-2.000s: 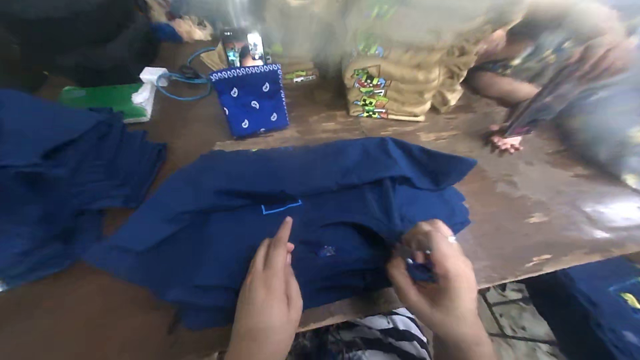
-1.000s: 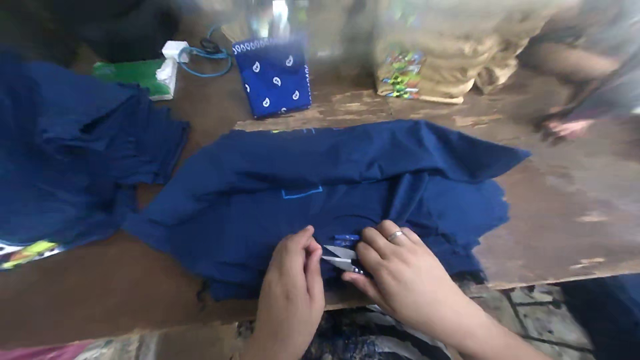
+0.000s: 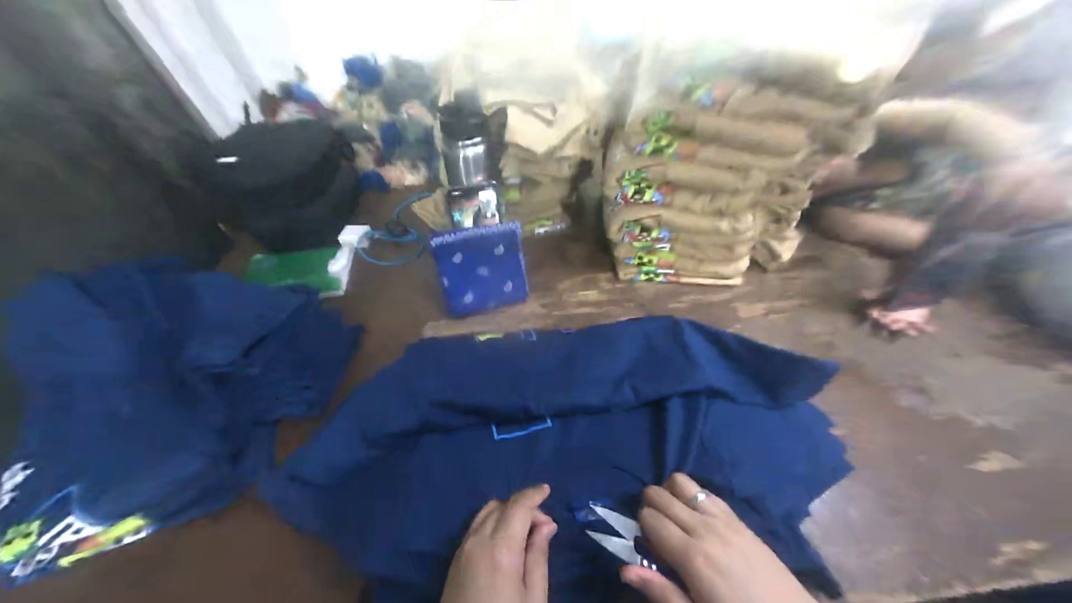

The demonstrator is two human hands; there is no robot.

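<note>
Dark blue fabric pieces [image 3: 469,469] lie layered on the wooden table in front of me, the upper one bearing a light blue stitched bracket shape. In my right hand [image 3: 699,536], which wears a ring, are small metal thread snips [image 3: 615,533] with their blades apart, pointing left. A small blue mark [image 3: 584,509] on the fabric is just beside the blade tips. My left hand [image 3: 502,548] rests on the fabric left of the snips, fingers loosely curled, holding nothing that shows.
More dark blue fabric [image 3: 167,377] with printed patches lies at the left. Behind stand a green-and-white box [image 3: 293,268], a blue patterned pouch [image 3: 480,270] and stacked tan garments [image 3: 687,201]. Another person's hand [image 3: 900,320] is on the wooden table [image 3: 946,435] at the right.
The view has tilted up. Two seconds ago my left index finger pointed at the fabric near the bracket; now the hand lies lower, beside the snips, whose blades have come into plain sight.
</note>
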